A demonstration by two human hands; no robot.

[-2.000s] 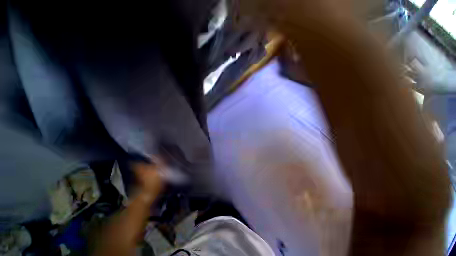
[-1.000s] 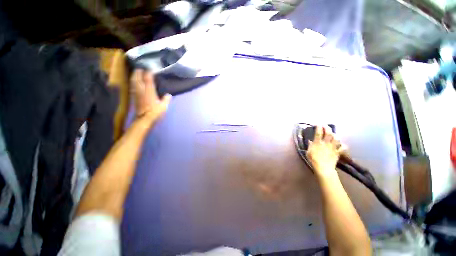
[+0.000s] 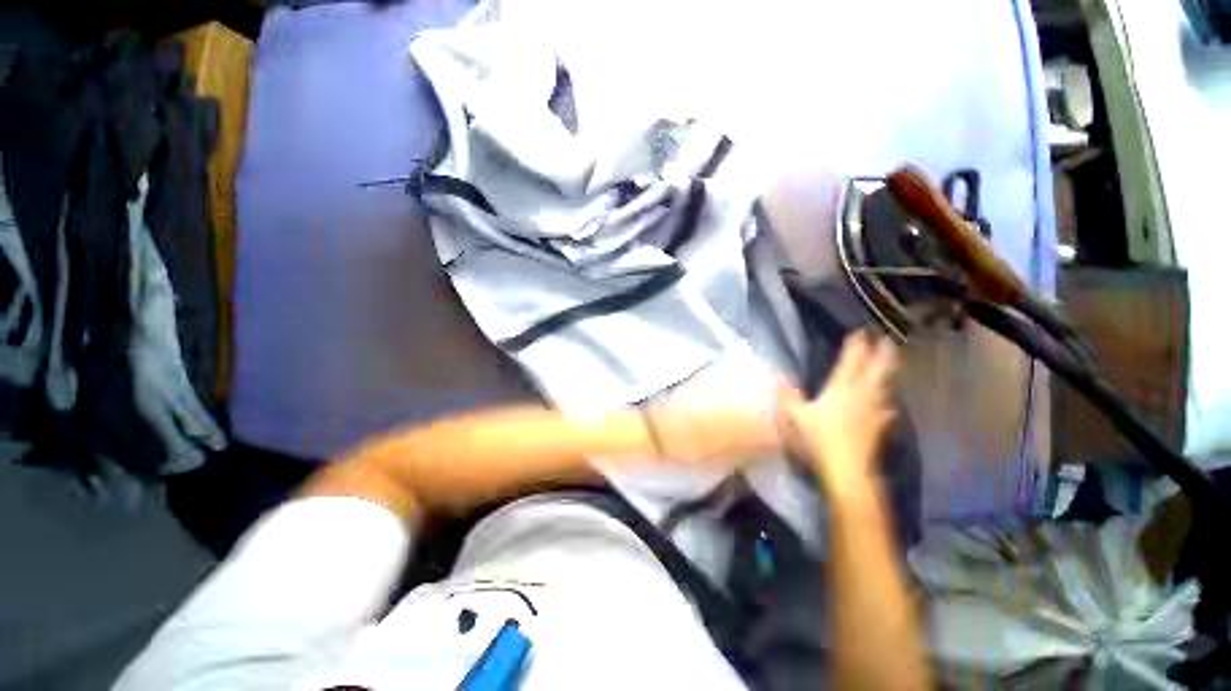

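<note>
The partly made garment [image 3: 608,317] lies rumpled on the lavender-blue pressing table [image 3: 324,243], pale inside up with narrow dark strips. Dark cloth shows at its right and near edge. My left arm reaches across the near part of it. My left hand [image 3: 736,416] is blurred on or over the cloth, its fingers partly hidden beside my right hand. My right hand [image 3: 851,412] is blurred, fingers spread, over the dark cloth just below the iron, not on its handle. The steam iron [image 3: 911,250], with a reddish-brown handle, rests on the table's right side.
Dark garments [image 3: 108,230] hang or lie at the left beside a wooden edge [image 3: 223,122]. The black hose [image 3: 1120,405] runs from the iron to the lower right, over a brown board [image 3: 1114,358]. Pale gathered cloth [image 3: 1067,607] is at the lower right.
The garment now lies spread over the table's middle. My right hand has let go of the iron, and my left hand has come from the far left across to the right.
</note>
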